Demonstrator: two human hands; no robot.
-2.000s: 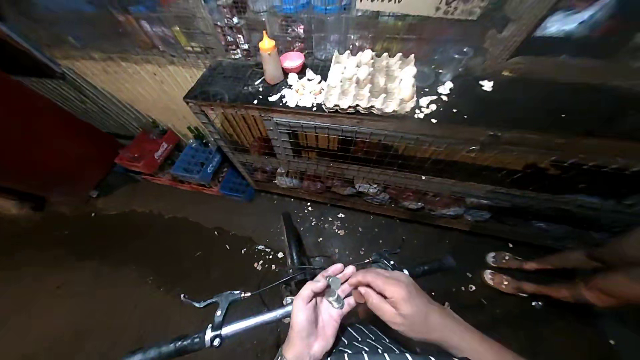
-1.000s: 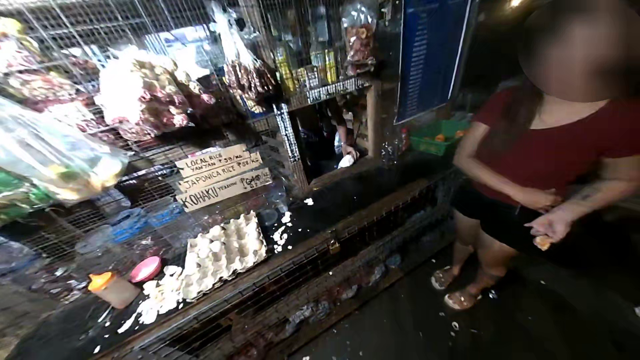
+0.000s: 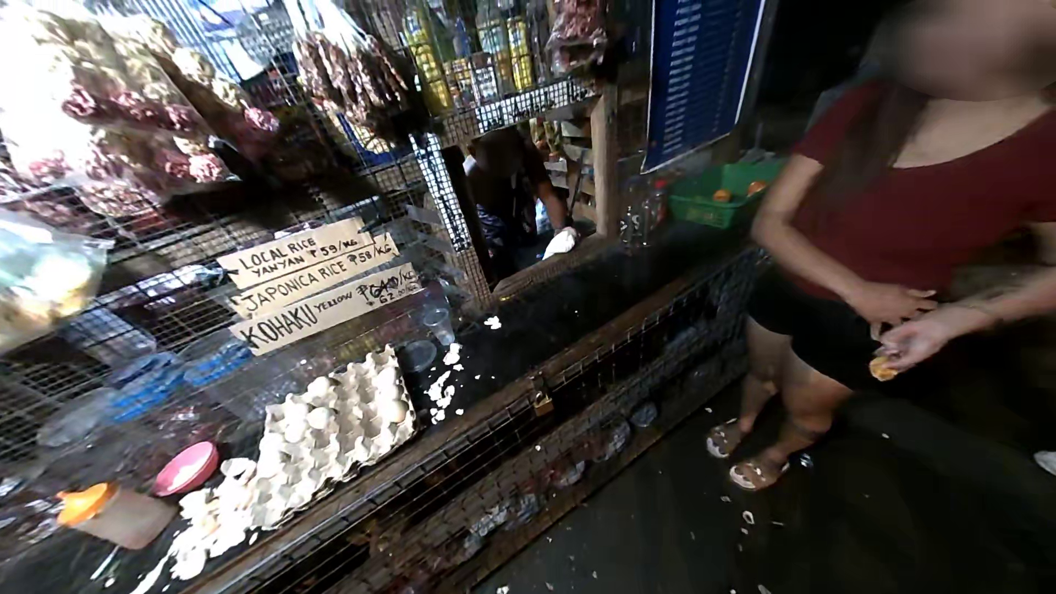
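Neither of my hands shows in the head view now. On the dark counter lies a pulp egg tray (image 3: 330,429) with a few eggs in it. Broken eggshells (image 3: 210,516) are heaped at its left end, beside a pink bowl (image 3: 187,469) and a squeeze bottle with an orange cap (image 3: 115,516). More shell bits (image 3: 443,388) are scattered right of the tray, near a clear plastic cup (image 3: 439,324). Behind the window opening, a person (image 3: 516,190) leans forward with one hand at a white thing (image 3: 561,242) on the sill.
A person in a dark red top (image 3: 932,190) stands at the right, holding a small orange-brown piece (image 3: 883,369). A green basket (image 3: 718,194) sits at the counter's far end. Cardboard price signs (image 3: 326,285) and bagged goods (image 3: 351,70) hang on the wire mesh. A padlock (image 3: 542,403) hangs at the counter front.
The view has swung up and right from the bicycle handlebar. Two seconds ago both my hands were in view, with coins in the left palm; now they are out of frame.
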